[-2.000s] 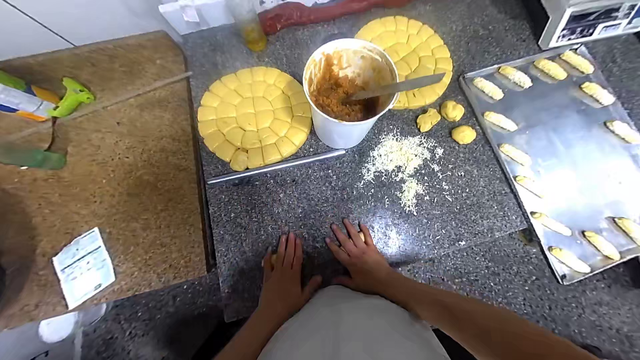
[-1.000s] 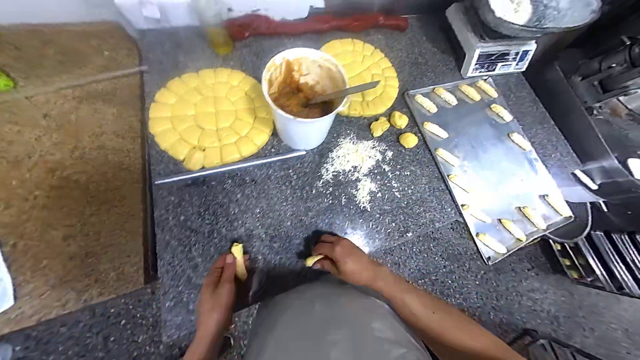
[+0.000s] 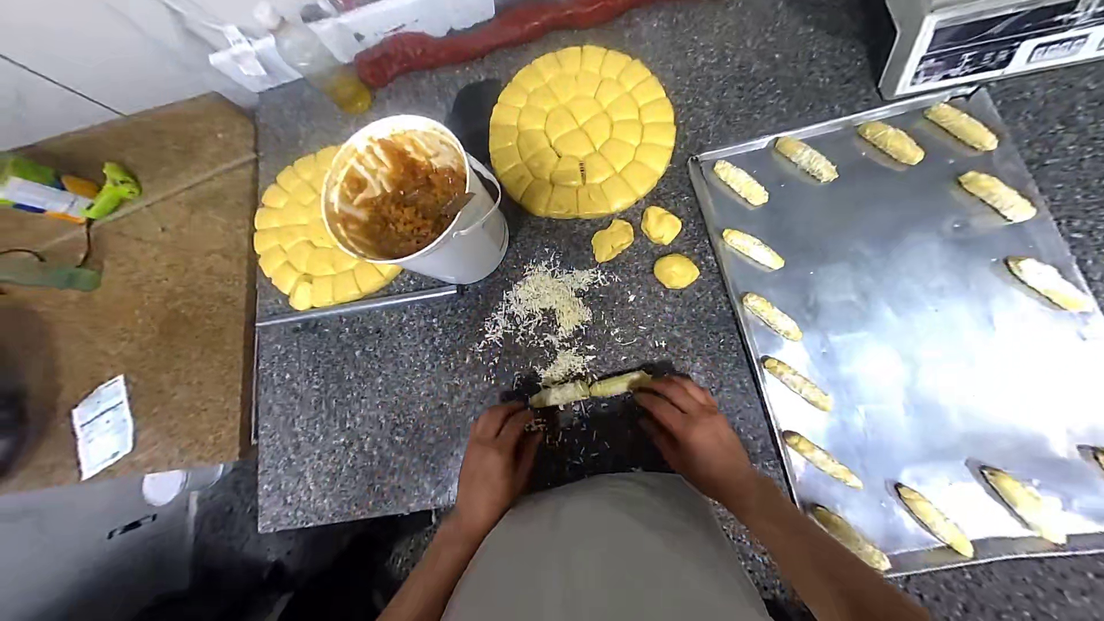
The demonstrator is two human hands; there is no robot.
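Two small yellow dough rolls lie end to end at the near edge of a heap of grated cheese (image 3: 552, 302) on the speckled stone counter. My left hand (image 3: 503, 444) is at the outer end of the left dough roll (image 3: 560, 395), fingers curled. At the outer end of the right dough roll (image 3: 619, 384), my right hand (image 3: 694, 427) touches it with its fingertips. Whether the fingers close round either roll is hard to tell. Beyond the cheese are several dough lumps (image 3: 676, 271) and a white bucket (image 3: 483, 246) of orange-brown filling.
A metal baking tray (image 3: 897, 259) with several shaped rolls lies at the right. Two scored dough discs, one left (image 3: 297, 233) and one behind (image 3: 583, 129), flank the bucket. A metal rod (image 3: 362, 306) lies near the left disc. A scale (image 3: 992, 43) stands at the back right.
Both hands have moved forward and together with the rolls, from near the counter's front edge to the cheese. The knife handle that stuck out of the bucket no longer shows.
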